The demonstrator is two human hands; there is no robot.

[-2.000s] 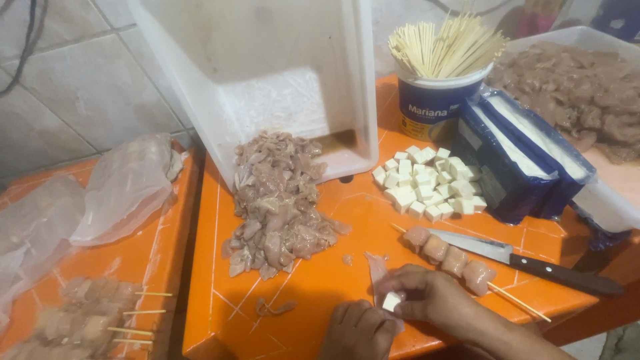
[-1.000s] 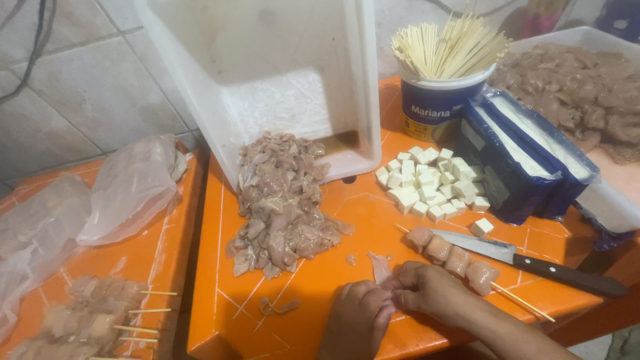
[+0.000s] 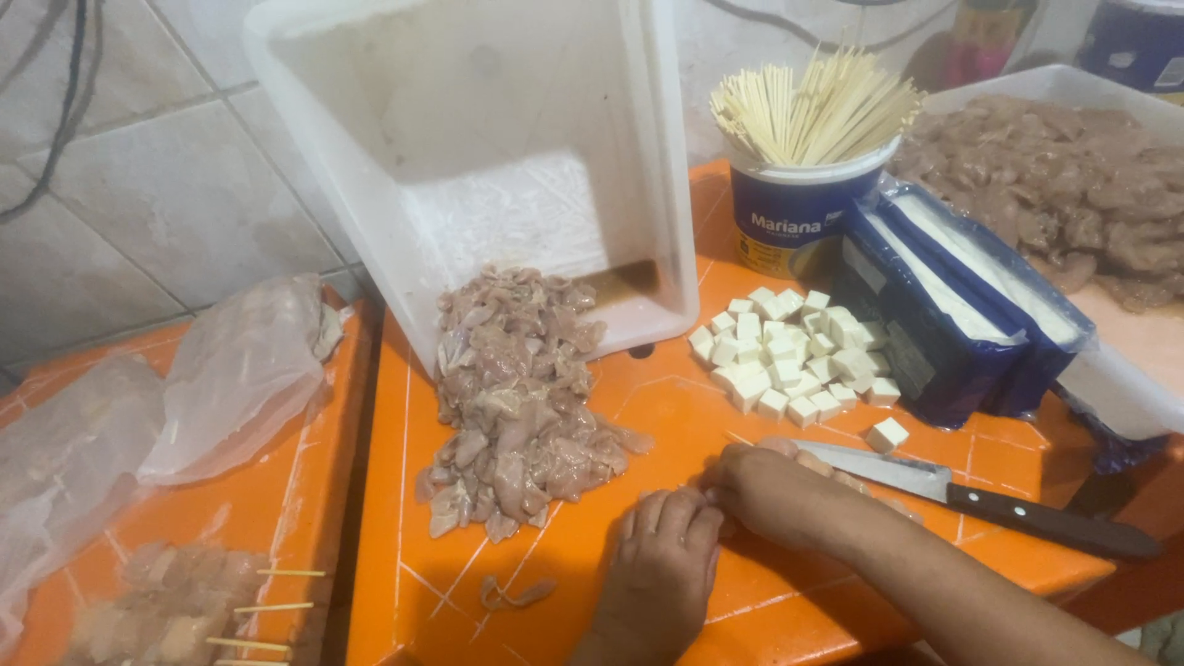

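My left hand (image 3: 661,564) and my right hand (image 3: 772,490) meet low on the orange table, fingers bent together over a thin piece of raw meat that they mostly cover. Behind the right hand lies a skewer of raw meat chunks (image 3: 902,511), partly hidden by it. A knife with a dark handle (image 3: 1045,523) rests beside that skewer, its blade pointing left. White cheese cubes (image 3: 786,356) are heaped beyond the hands, with a single cube (image 3: 887,435) apart near the blade. To the left of the hands is a pile of raw meat strips (image 3: 518,407).
A tilted white plastic tub (image 3: 680,185) stands behind the meat pile. Farther right are a Mariana bucket (image 3: 786,213) of wooden skewers, blue cheese packages (image 3: 934,342) and a tray of meat (image 3: 1064,185). Bagged skewers (image 3: 250,379) and loose meat skewers (image 3: 176,601) lie on the left table.
The white cube held at my fingers two seconds ago no longer shows there, and a lone cube lies near the knife. My right hand has moved up and over part of the meat skewer.
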